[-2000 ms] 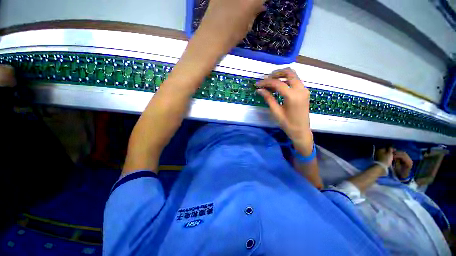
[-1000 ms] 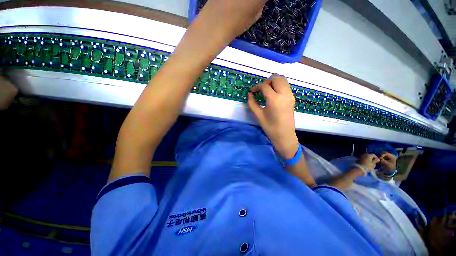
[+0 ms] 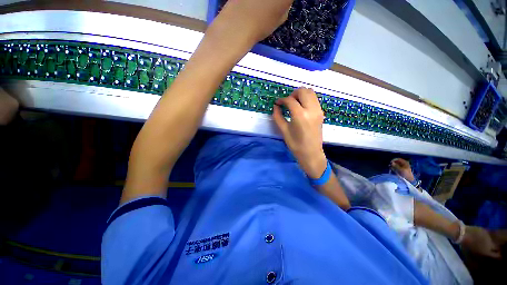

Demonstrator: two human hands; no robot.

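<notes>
The green circuit boards (image 3: 244,92) lie as a long strip in the white-edged rail (image 3: 244,120). My right hand (image 3: 301,123), with a blue wrist band, is over the board strip, its thumb and index fingertips close together at the boards. Whether a small part is between them cannot be told. My left arm reaches across the strip to the blue component bin (image 3: 328,60), heaped with dark parts with thin metal legs. My left hand (image 3: 271,15) is over the bin's left part, cut off by the top edge, and its fingers are hidden.
At the right, a person in white workwear (image 3: 414,220) sits beside me, arms apart. A smaller blue bin (image 3: 482,108) with dark contents stands at the far right. Part of another person's hand (image 3: 6,107) shows at the left edge, near the rail.
My right hand has moved slightly left along the strip, its fingertips lower and closer to the boards. My left hand stays at the bin. The neighbour's hands have moved apart.
</notes>
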